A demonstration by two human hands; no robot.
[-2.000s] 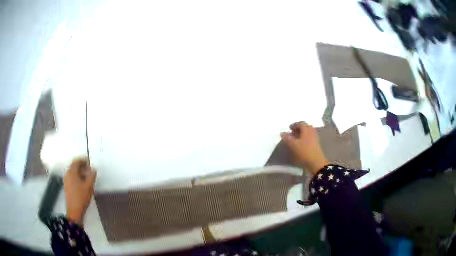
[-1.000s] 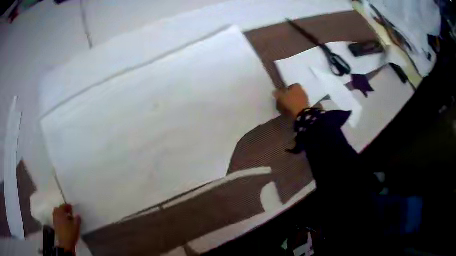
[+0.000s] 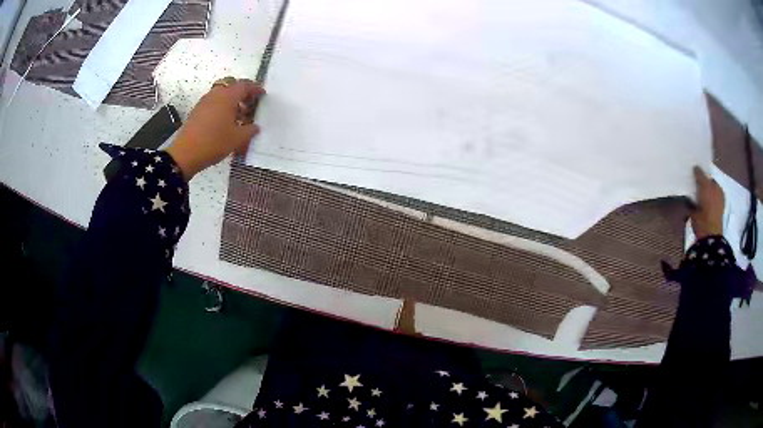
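Note:
A large white paper pattern (image 3: 477,109) with faint drawn lines lies over brown checked fabric (image 3: 351,242). My left hand (image 3: 219,121) pinches the pattern's left edge, near its lower left corner. My right hand (image 3: 708,205) is at the pattern's lower right corner, thumb on top, its other fingers partly hidden. The pattern's lower right edge curves inward, and checked fabric shows below it. A narrow pale strip (image 3: 502,237) lies on the fabric just below the pattern. Part of the dark shears (image 3: 750,201) shows at the far right.
At upper left, checked pieces (image 3: 134,84) lie under a narrow white paper strip (image 3: 121,52), beside a small speckled patch (image 3: 197,71). A black oblong bar (image 3: 151,134) is partly behind my left wrist. The table's red-trimmed edge (image 3: 289,308) runs below. A pale stool (image 3: 222,401) is underneath.
The view has turned left, bringing the cut pieces into full view and pushing the shears to the right rim. Both hands are still at the pattern's two sides.

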